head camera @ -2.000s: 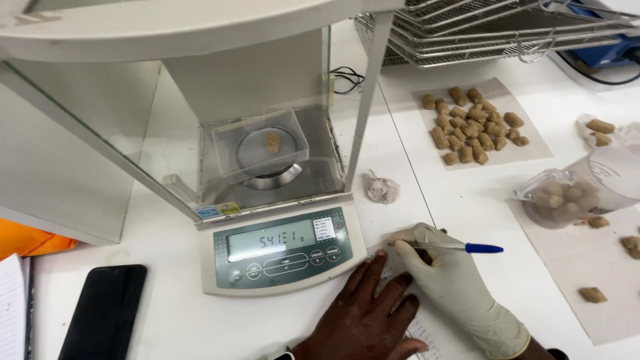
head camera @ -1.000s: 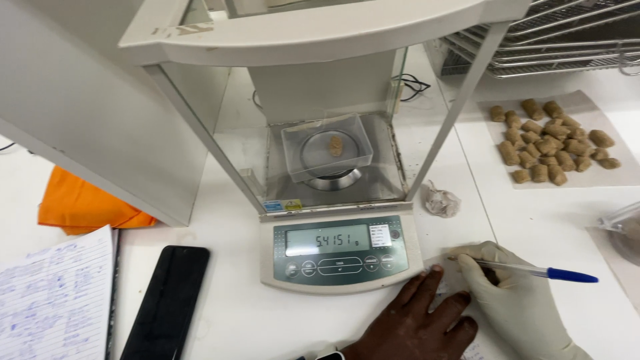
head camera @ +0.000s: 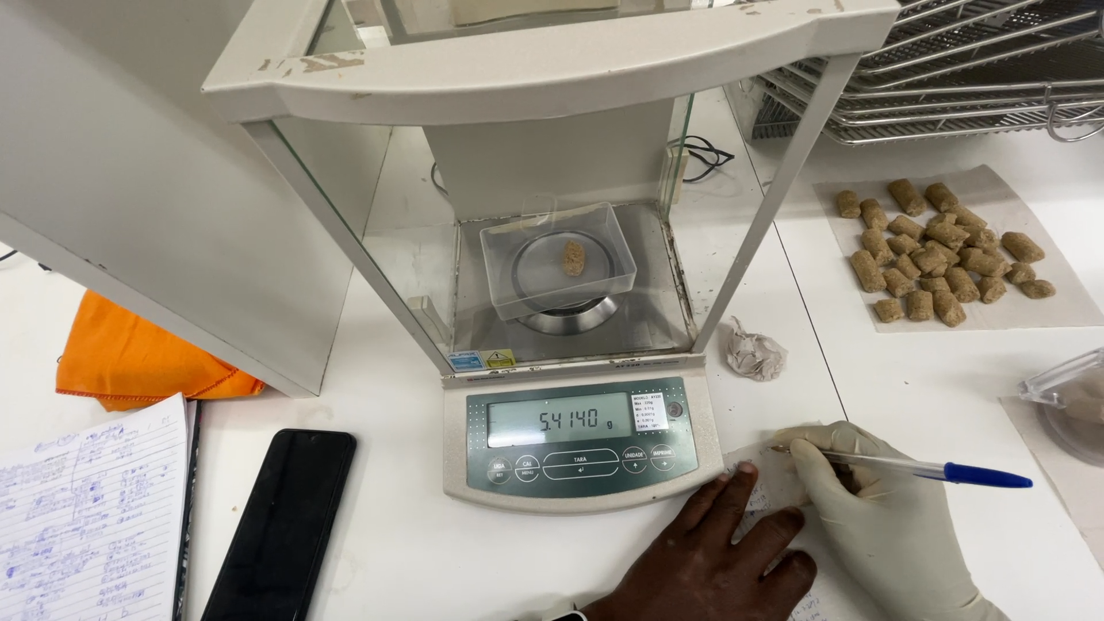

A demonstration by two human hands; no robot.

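Note:
My right hand (head camera: 871,500), in a pale glove, holds a blue-capped ballpoint pen (head camera: 906,464) with its tip at a sheet of paper (head camera: 763,483) that bears handwriting. Bare, my left hand (head camera: 720,552) lies with fingers spread on the paper's left part, just below the right corner of an analytical balance (head camera: 582,487). Inside the balance's glass chamber, a clear plastic tray (head camera: 509,280) rests on the round pan with one brown pellet (head camera: 573,258) in it. The lit display (head camera: 561,419) reads 5.4140 g.
Many brown pellets (head camera: 949,250) lie on paper at the right, below wire racks (head camera: 966,86). Crumpled paper (head camera: 755,352) sits beside the balance. A clear container (head camera: 1074,414) is at the right edge. Leftward are a black phone (head camera: 280,526), a notebook (head camera: 95,517) and an orange cloth (head camera: 142,354).
The balance reading has changed slightly from 5.4151 a second ago. Both hands stay near the balance's lower right corner, pen still held. The view has shifted left.

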